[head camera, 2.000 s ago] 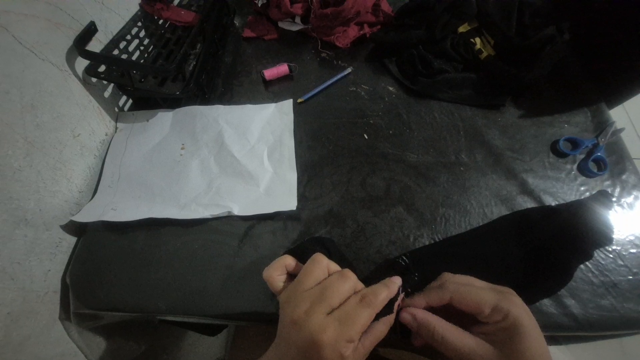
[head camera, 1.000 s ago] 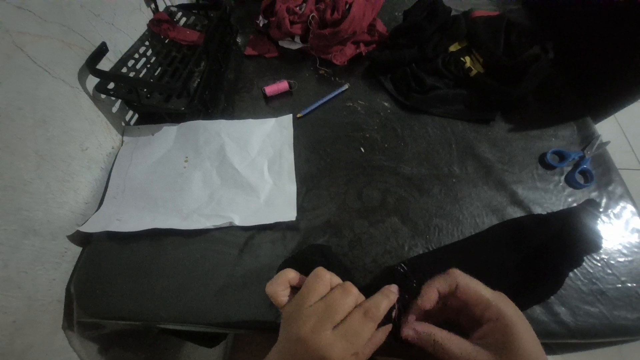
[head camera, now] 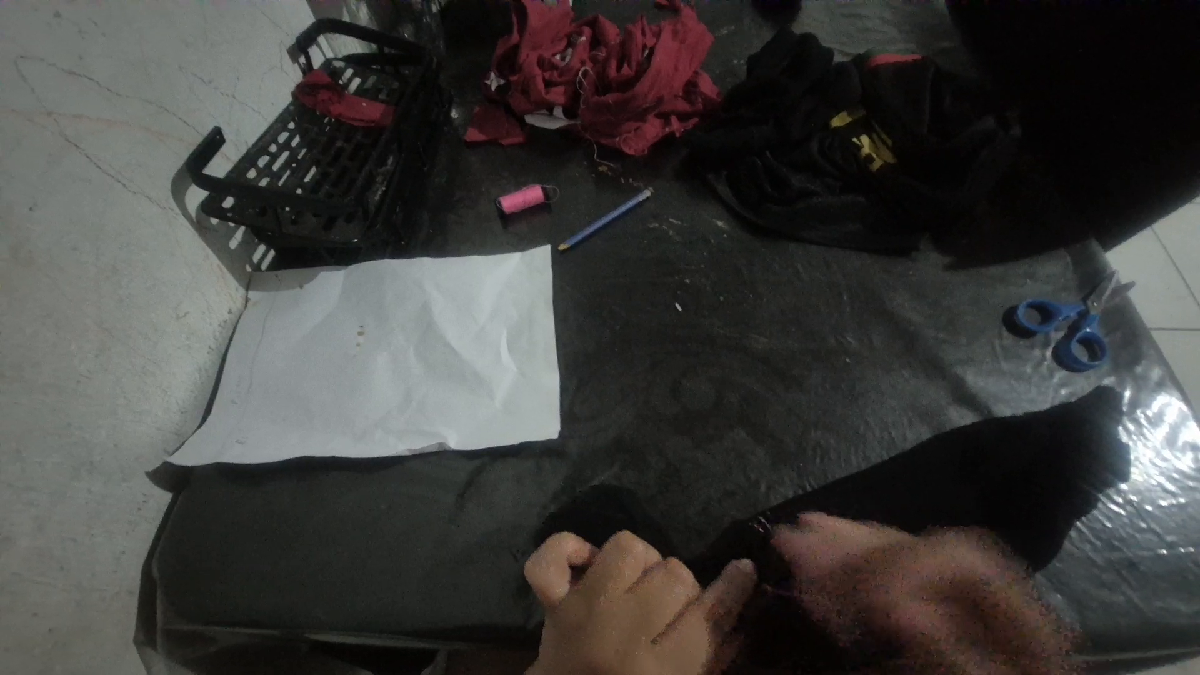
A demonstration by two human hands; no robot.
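My left hand (head camera: 633, 605) grips a piece of black cloth (head camera: 975, 469) at the near edge of the table, its fingers curled over the fabric. Close beside it on the right is my right hand (head camera: 923, 595), blurred, with its fingertips at the same cloth; whether it pinches anything cannot be made out. The cloth stretches from between the hands toward the right edge of the table. Short light threads show on it near the left index fingertip. No needle can be made out.
A wrinkled white sheet (head camera: 403, 361) lies left, below a black plastic rack (head camera: 281, 187). Farther back are a pink thread spool (head camera: 521, 199), a blue pencil (head camera: 605, 220), crumpled red cloth (head camera: 600, 80) and a black garment (head camera: 825, 169). Blue-handled scissors (head camera: 1078, 323) lie at the right, blades apart.
The view has shifted slightly. My right hand has changed its pose beside the cloth and is now blurred, while my left hand keeps its hold.
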